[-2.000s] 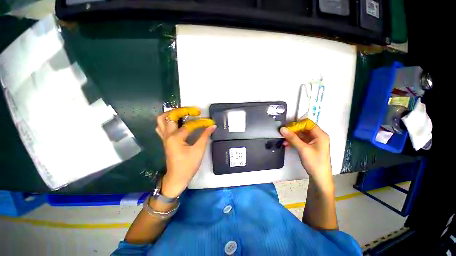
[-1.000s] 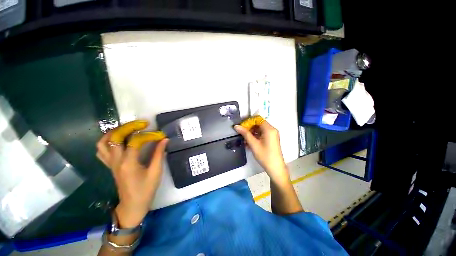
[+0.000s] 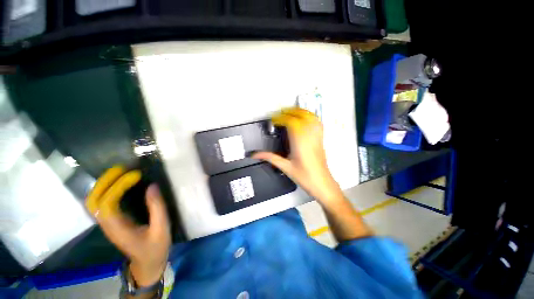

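Two dark smartphones lie back up, one above the other, on the white work mat (image 3: pixel 216 87). The upper smartphone (image 3: pixel 211 149) and the lower smartphone (image 3: pixel 263 190) each have a white square label. My right hand (image 3: pixel 301 152), with yellow finger cots, is over the camera end of the upper phone, thumb apart on its back. It hides part of both camera ends. My left hand (image 3: pixel 134 216) is blurred, off the phones above the green bench, thumb and fingers apart with nothing visible in it. No clear film can be made out.
A stack of film sheets (image 3: pixel 35 204) lies at the left, partly cut off. A black phone tray (image 3: pixel 175 26) runs behind the mat. A blue bin (image 3: pixel 382 108) with a bottle, tissue and scraps is at the right. A small white-blue item (image 3: pixel 311 101) is behind my right hand.
My left hand has moved left, away from the upper phone's edge. My right hand has moved from its right edge onto its camera end. The phones stay side by side.
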